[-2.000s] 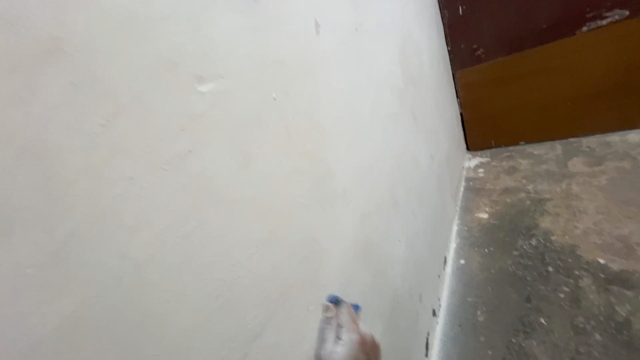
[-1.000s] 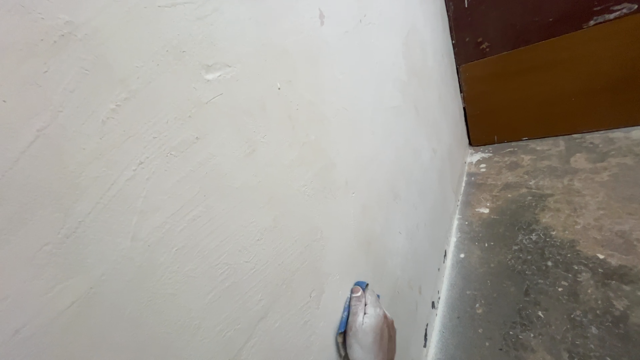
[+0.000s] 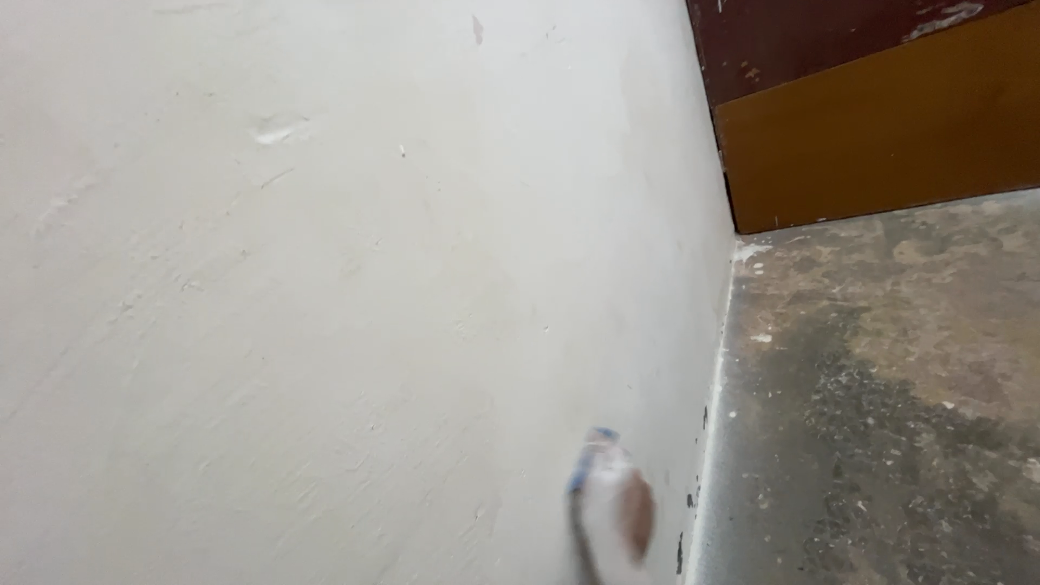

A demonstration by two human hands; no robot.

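A blurred hand, seemingly my right hand (image 3: 613, 504), is at the lower edge of the view, coated in white dust. Its fingers are closed around a thin blue-faced piece (image 3: 582, 471), perhaps sandpaper or a sanding pad, held against the white plastered wall (image 3: 366, 284). The wall shows scratches, small pits and a shallow dent (image 3: 276, 132). My left hand is out of view.
The wall meets a stained grey-brown floor (image 3: 894, 366) at the right, with white dust along the joint. Beyond stands a brown and dark red panel (image 3: 877, 122), possibly a door, its lower corner near the wall.
The hand with the blue piece was a little farther left two seconds ago and has shifted about near the wall's lower part since. It stays closed on the piece.
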